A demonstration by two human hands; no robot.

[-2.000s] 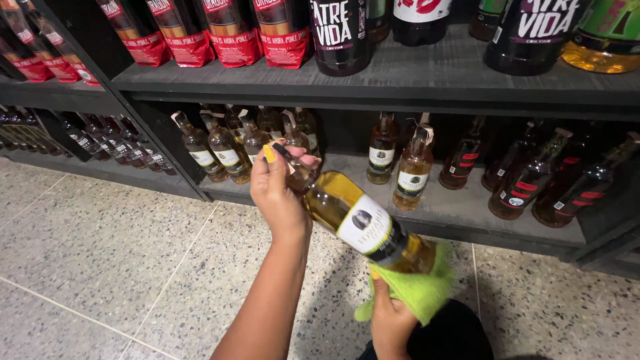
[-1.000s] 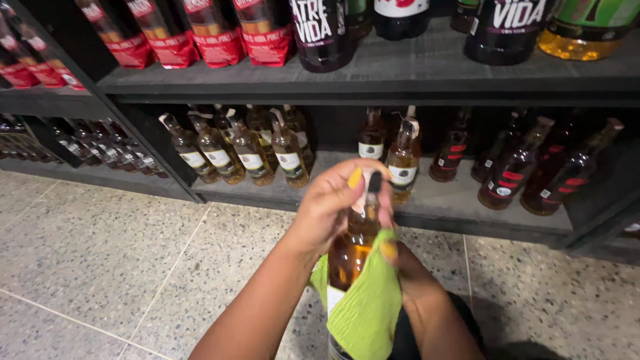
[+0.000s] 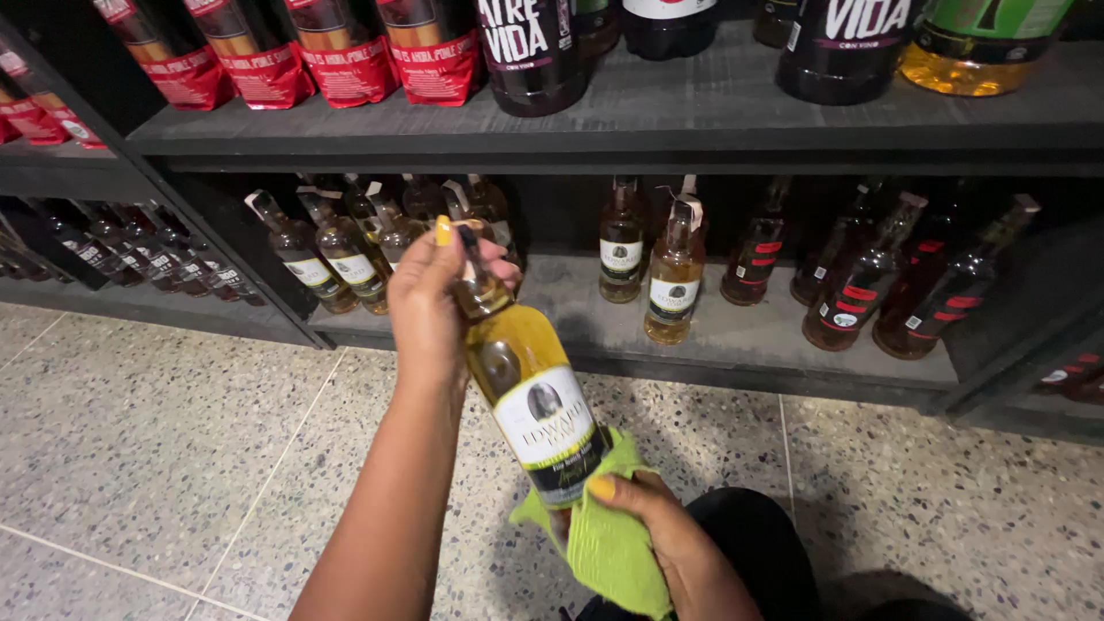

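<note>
My left hand (image 3: 444, 293) grips the capped neck of a glass liquor bottle (image 3: 548, 414) with amber liquid and a white and black label. The bottle is tilted, its neck up to the left and its base down to the right. With my right hand (image 3: 660, 526) I hold a lime green cloth (image 3: 608, 552) around the bottle's base, thumb on the cloth. Behind, on the low shelf, stand similar bottles: a group at the left (image 3: 349, 259), partly hidden by my left hand, and a few at the middle (image 3: 674, 297).
The dark lower shelf (image 3: 595, 336) also carries dark bottles with red labels (image 3: 862, 285) at the right. On the upper shelf (image 3: 673, 121) are red-based packages (image 3: 345, 69) and large dark bottles (image 3: 535, 60). A dark-clothed knee (image 3: 759, 552) is at lower right, above a speckled tile floor (image 3: 216, 448).
One second ago the green cloth was wrapped about the bottle's body and both hands were near its neck. Now my right hand and the cloth are at the base, and the label shows.
</note>
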